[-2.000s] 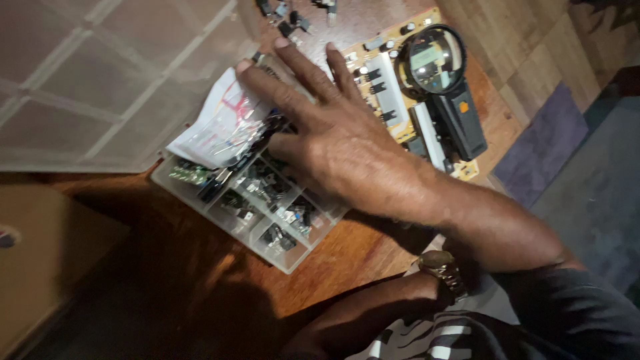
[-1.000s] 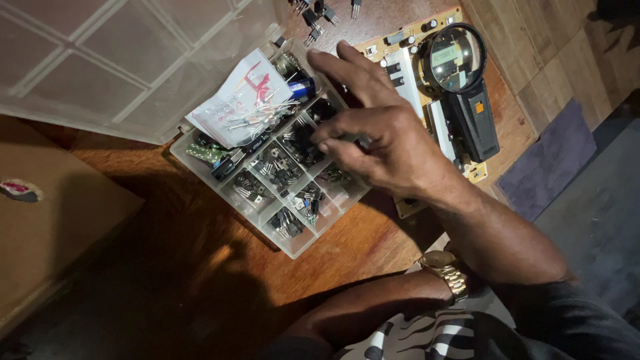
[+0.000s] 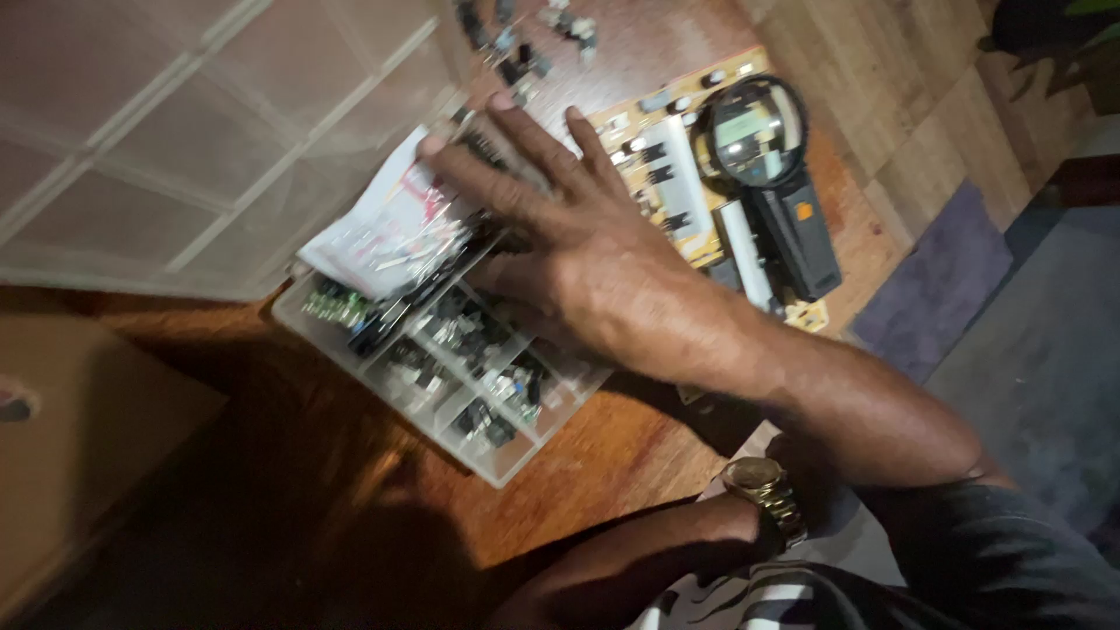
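Observation:
My right hand [image 3: 604, 262] is spread, palm down, over a clear plastic compartment box [image 3: 499, 477] with its thumb low among the dividers; nothing shows gripped. Its index finger reaches over the edge of a white paper packet with red marks [image 3: 385, 210], on which component leads lie under clear plastic. Small electronic components [image 3: 486, 424] fill the compartments, and green parts [image 3: 337, 302] sit at the left end. My left wrist wears a gold-coloured metal watch [image 3: 770, 499] below the right forearm; the left hand past it is dark and mostly hidden, so its grip cannot be told.
The box's clear lid [image 3: 201, 131] stands open at the upper left. A black magnifying glass [image 3: 792, 227] lies on a yellowish circuit board [image 3: 674, 114] to the right. Loose components [image 3: 525, 57] lie on the wooden table [image 3: 604, 446] beyond the box. A cardboard surface [image 3: 87, 411] is at left.
A second ago my right hand's fingers were bent together over the box's middle compartments; now they are spread and have moved over the packet's edge and far compartments.

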